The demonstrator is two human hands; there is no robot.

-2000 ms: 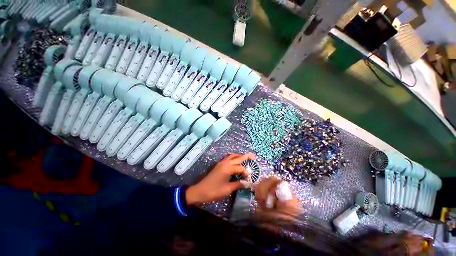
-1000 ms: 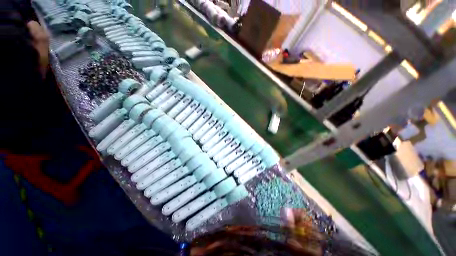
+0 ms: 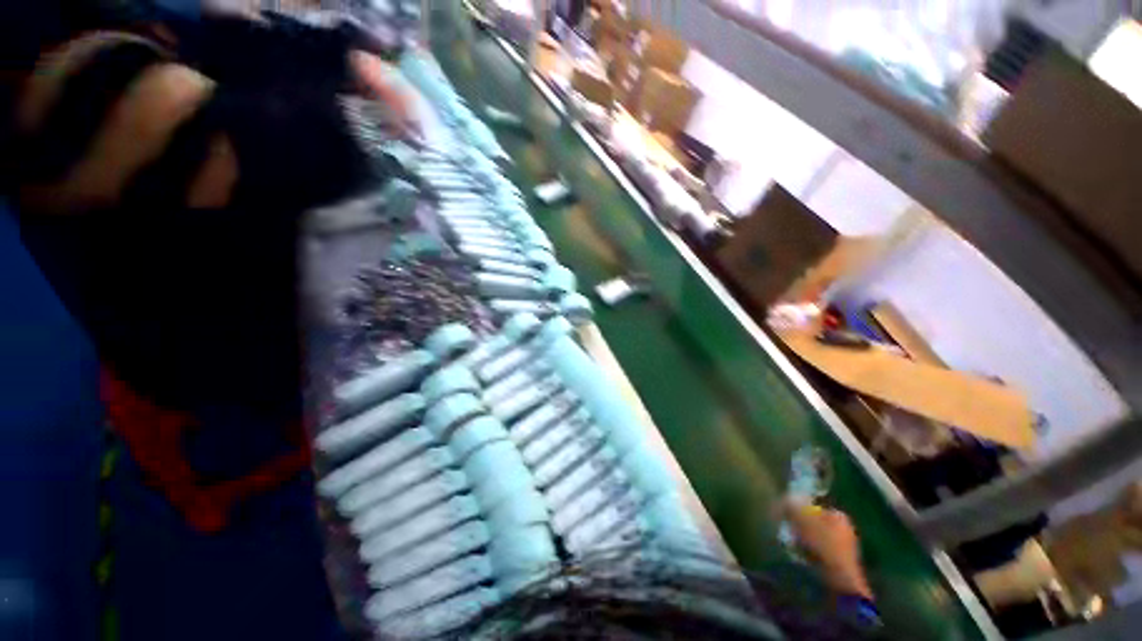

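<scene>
A hand with a blue band at the wrist, by its position my right hand (image 3: 829,546), is over the green belt at the lower right. Its fingers close around a blurred pale mini fan (image 3: 810,473), whose round head shows above them. My left hand is not in view. Two overlapping rows of mint fans, a front row (image 3: 413,511) and a back row (image 3: 564,463), lie on the film-covered table.
The green conveyor belt (image 3: 683,376) carries single fans (image 3: 616,291). A loose pile of small dark parts (image 3: 420,301) lies beyond the near rows. Another person's arm (image 3: 138,138) is at upper left. Hair covers the bottom edge. Cardboard (image 3: 776,244) and a metal beam stand at right.
The view has swung left along the table. The mint parts pile has left the picture. The hand has moved from the table to over the belt, with a fan in its fingers.
</scene>
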